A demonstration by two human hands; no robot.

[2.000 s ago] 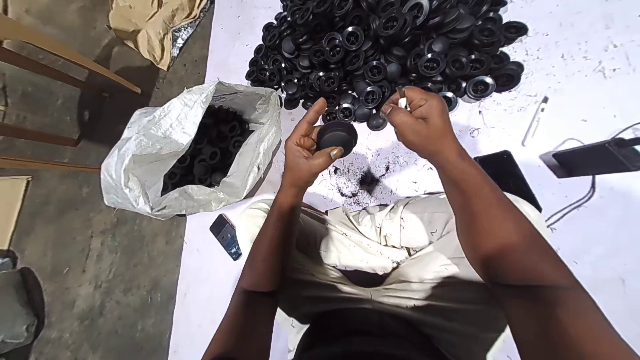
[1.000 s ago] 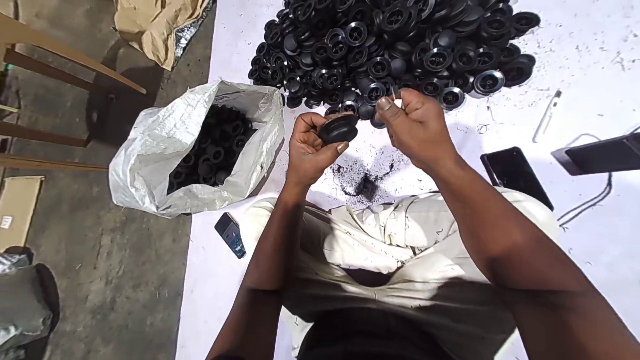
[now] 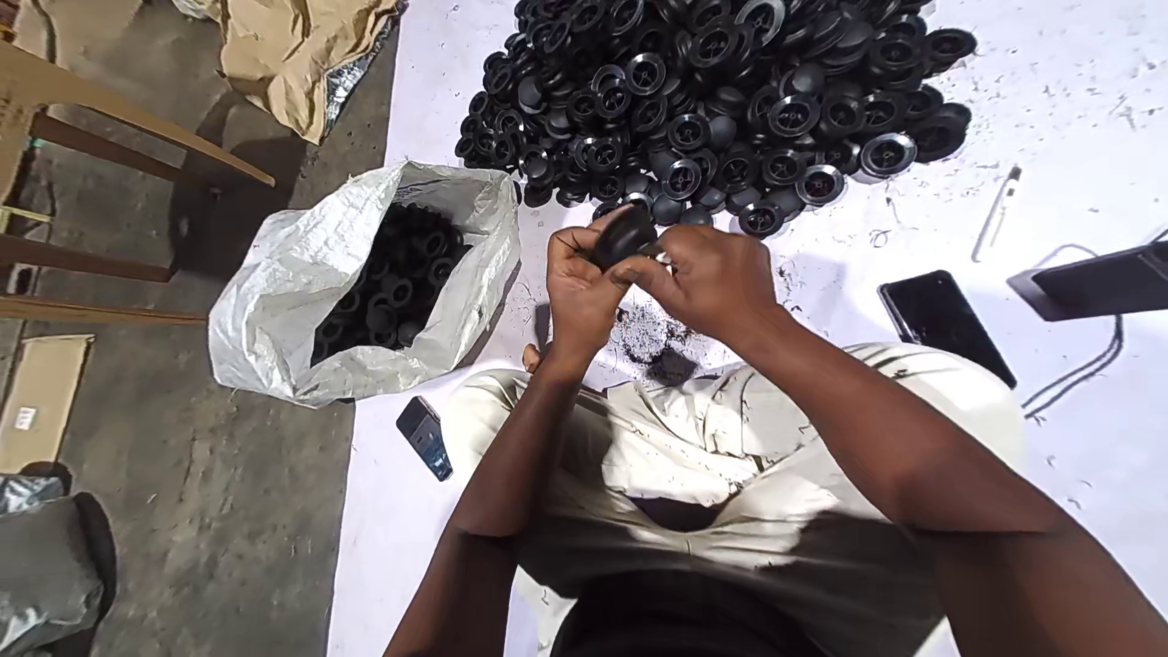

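A round black rubber or plastic part point(image 3: 624, 239) is tilted in the grip of my left hand point(image 3: 584, 283), above my lap. My right hand point(image 3: 712, 274) meets it from the right, its thumb and fingers pinched on a small light-coloured thing at the part's edge; what that is, I cannot tell. Beyond both hands lies a large heap of similar black round parts point(image 3: 693, 128). To the left stands an open white woven sack point(image 3: 292, 283) with more black parts point(image 3: 392, 283) inside. Black shavings point(image 3: 671, 365) lie on the white sheet below my hands.
A phone point(image 3: 424, 438) lies left of my knee, and a black phone-like device point(image 3: 947, 324) right of my lap. Farther right are a white pen-like tool point(image 3: 996, 214), a dark device point(image 3: 1104, 281) and a cable point(image 3: 1077, 379). Wooden furniture legs point(image 3: 109, 255) and brown paper point(image 3: 283, 55) are at left.
My right hand has come in against the black part, from a short distance to its right two seconds ago. The part in my left hand is now tilted more steeply.
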